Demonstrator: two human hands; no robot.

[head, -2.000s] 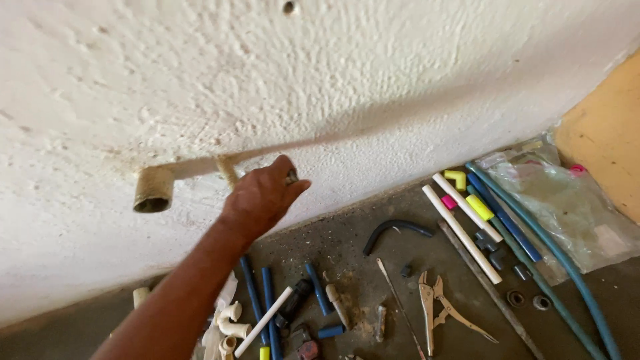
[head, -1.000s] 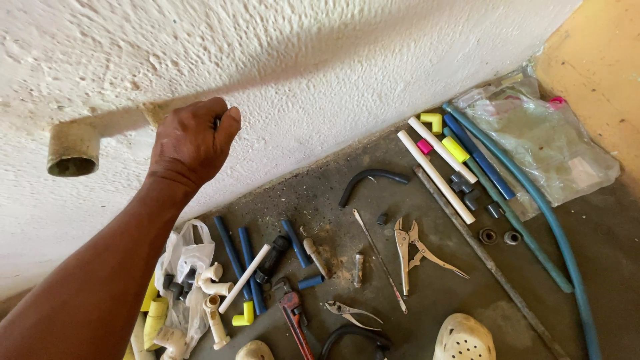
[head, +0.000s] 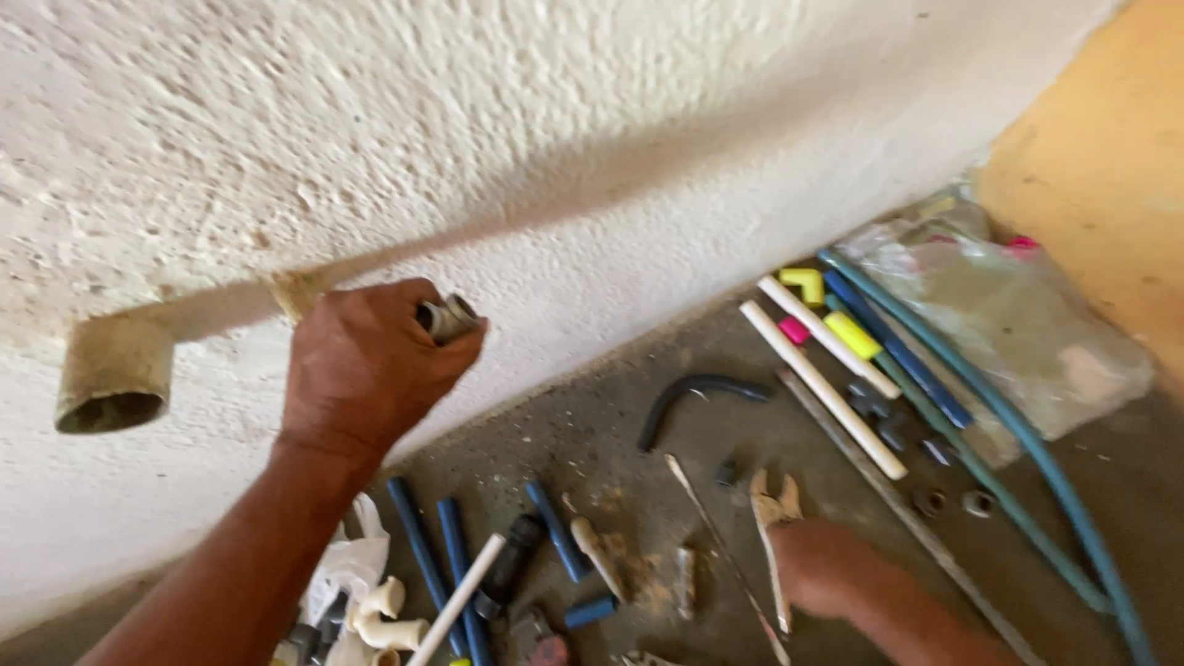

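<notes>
My left hand [head: 370, 356] is closed around a greyish pipe fitting [head: 450, 319], whose open end sticks out past the thumb. The hand is against the wall, at a short pipe stub [head: 296, 291] mostly hidden behind it. Left of it, a wider open-ended pipe [head: 116, 375] projects from the wall. Down on the floor, my right hand [head: 819, 569] is on the locking pliers [head: 768, 518]; their jaws point away from me and the fingers are partly hidden.
A screwdriver [head: 726, 555], white pipes [head: 823, 388], blue pipes [head: 421, 555], a bent black hose [head: 703, 388] and a long metal rod [head: 906, 518] lie on the floor. A teal hose [head: 1027, 435] curves beside a clear plastic bag [head: 1045, 342]. White fittings [head: 384, 620] sit at lower left.
My right hand has come into view and onto the locking pliers, which lay untouched on the floor before. My left hand remains at the wall stub.
</notes>
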